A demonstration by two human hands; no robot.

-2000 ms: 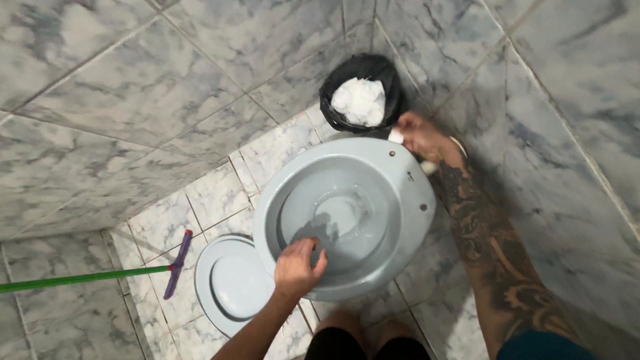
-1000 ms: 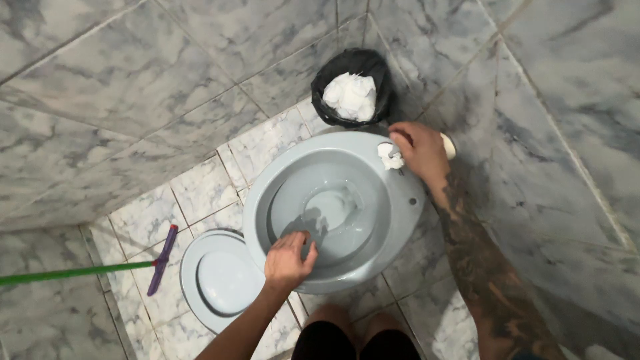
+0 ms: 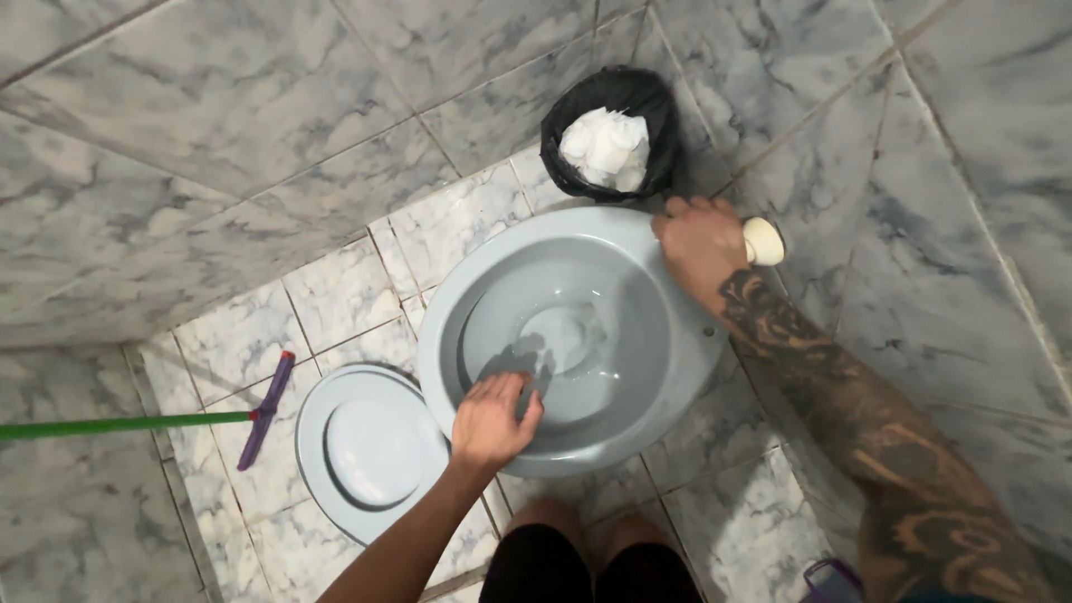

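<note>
A grey toilet bowl [image 3: 469, 251] without a seat stands on the tiled floor, with some water at its bottom. On the bowl's back rim, at the upper right, lies my right hand [image 3: 702, 247], palm down; its fingertips and whatever is under the palm are hidden. White crumpled paper was by that hand before and does not show now. Over the bowl's near left rim hangs my left hand [image 3: 496, 417], fingers loosely spread with nothing in them. Just right of my right wrist a cream round fitting [image 3: 764, 242] shows, joined to something hidden behind.
A bin with a black bag [image 3: 662, 109] holds crumpled white paper [image 3: 605, 146] behind the bowl. A grey toilet lid [image 3: 314, 427] lies at the bowl's left. Farther left is a purple squeegee [image 3: 270, 406] on a green pole. Tiled walls stand close by; a purple-edged container [image 3: 829, 582] is at the bottom right.
My right hand, earlier pinching a small white piece and then beside crumpled white paper on the rim, now lies flat over that spot. My left hand has stayed over the near left rim.
</note>
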